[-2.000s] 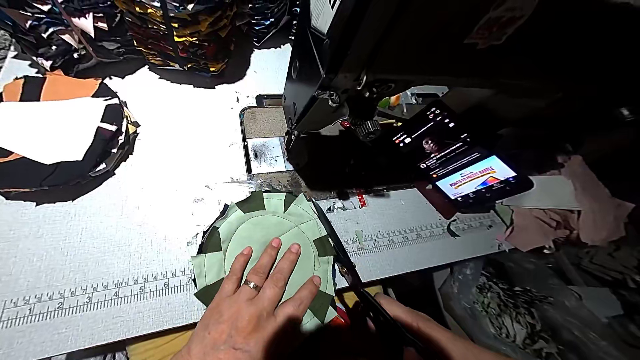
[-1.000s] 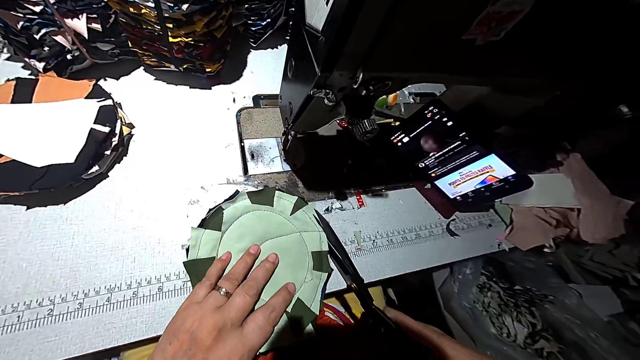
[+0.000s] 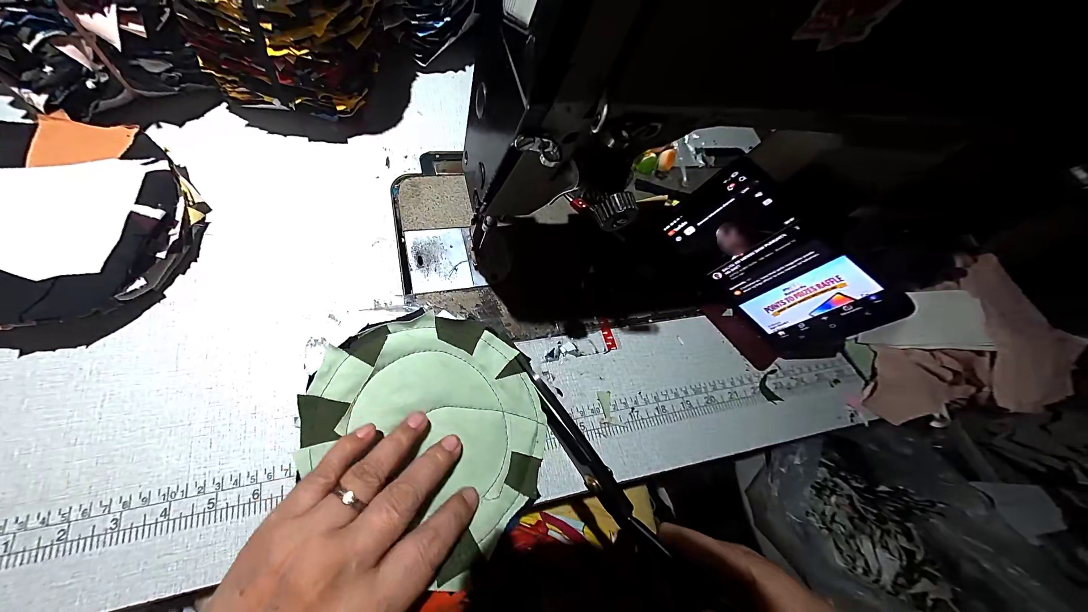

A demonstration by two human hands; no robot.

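A round, stitched piece of light and dark green fabric [image 3: 433, 374] lies on the white table just in front of the sewing machine. My left hand [image 3: 365, 501] rests flat on its lower left part, fingers spread, with a ring on one finger. At the lower right my right hand [image 3: 731, 565] is partly in shadow, around the handles of black scissors [image 3: 595, 476]. The scissors point up and left, their blades along the right edge of the fabric. How far the blades are apart cannot be told.
A black sewing machine [image 3: 544, 85] stands behind, its needle area over the metal plate [image 3: 438, 255]. A lit phone [image 3: 790, 272] lies at its right. A black, white and orange round fabric stack [image 3: 85, 297] is at left, bundled scraps [image 3: 280, 51] behind. Scraps [image 3: 952, 365] and a plastic bag [image 3: 833, 510] are at right.
The green fabric has turned a little under my left hand, which has moved down and left across it. The scissors remain at its right edge.
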